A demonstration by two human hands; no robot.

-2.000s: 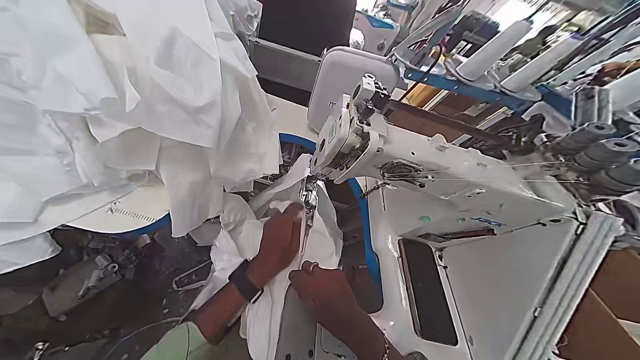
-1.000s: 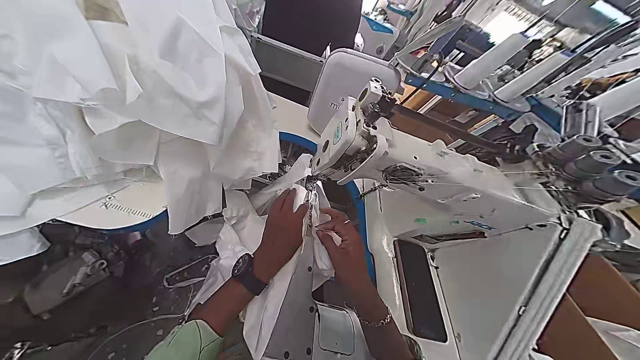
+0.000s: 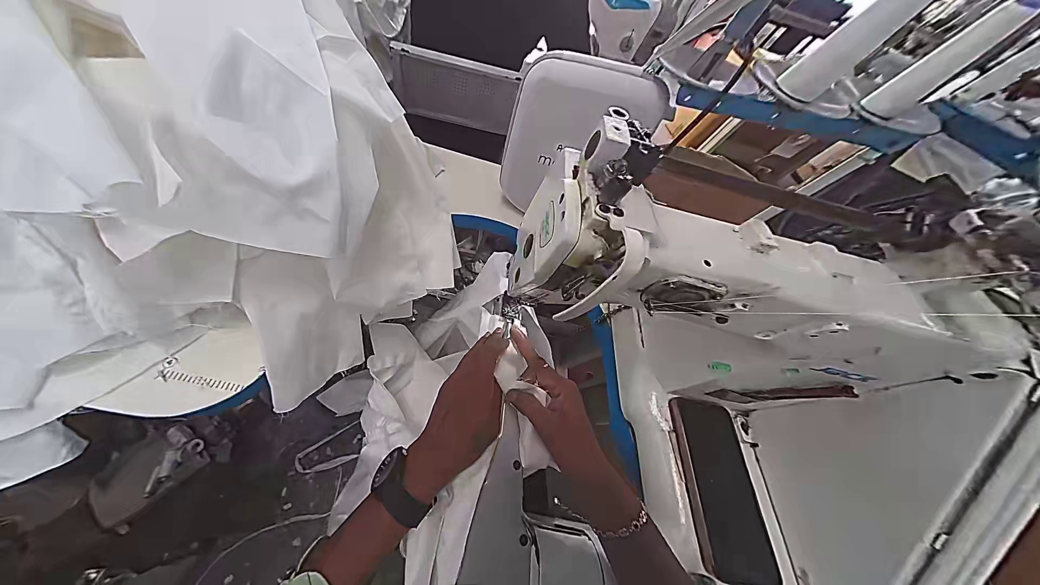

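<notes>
White fabric lies over the narrow arm of an industrial sewing machine and runs up to its presser foot. My left hand, with a dark watch on the wrist, lies on the fabric just before the foot, its fingertips close to the needle area. Beside it on the right, my right hand grips a fold of the same fabric between thumb and fingers, with its index finger reaching toward the foot. The needle itself is too small to make out.
A large heap of white fabric pieces covers the blue-edged table at the left. Behind the machine head stands a light grey padded panel. White thread cones are at the upper right, near a blue rail. Threads stretch across the machine.
Two seconds ago my right hand was lower along the machine arm; it has moved up close to the presser foot. My left hand stays on the fabric near the foot.
</notes>
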